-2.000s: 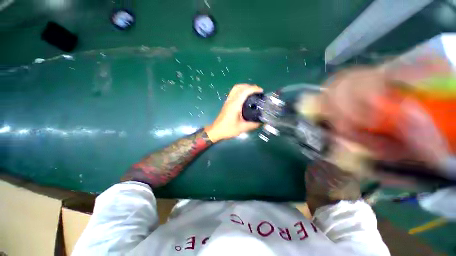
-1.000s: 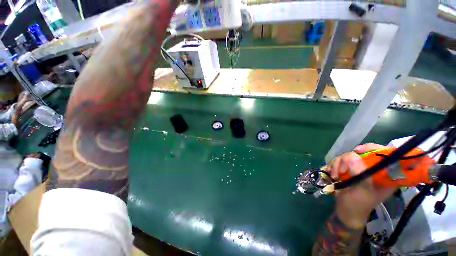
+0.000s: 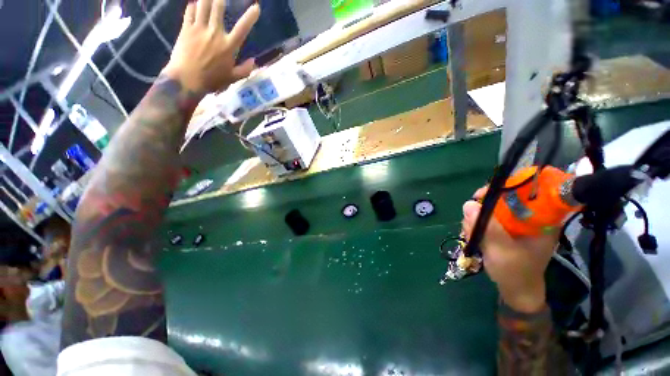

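Note:
My right hand (image 3: pixel 514 264) is closed around the orange electric screwdriver (image 3: pixel 532 202) at the right, above the green belt. Its shiny metal nozzle (image 3: pixel 461 266) points to the lower left and has a small black hose loop. My left hand (image 3: pixel 211 45) is raised high at the upper left with its fingers spread and nothing seen in it. Two plain black cylinders (image 3: pixel 383 205) and two housings with pale faces (image 3: pixel 424 208) lie in a row on the belt. Small screws (image 3: pixel 358 266) are scattered nearer to me.
A white control box (image 3: pixel 285 139) with a red light stands on the far wooden ledge (image 3: pixel 382 136). A thick metal post (image 3: pixel 530 81) rises at the right. Black cables (image 3: pixel 596 257) hang beside the driver. Two small round pieces (image 3: pixel 187 239) lie at the belt's left. A person's sleeve (image 3: pixel 37 330) shows lower left.
The view has tilted up and turned. My left hand has come into view, raised with fingers spread. My right hand still holds the screwdriver, its nozzle now pointing lower left.

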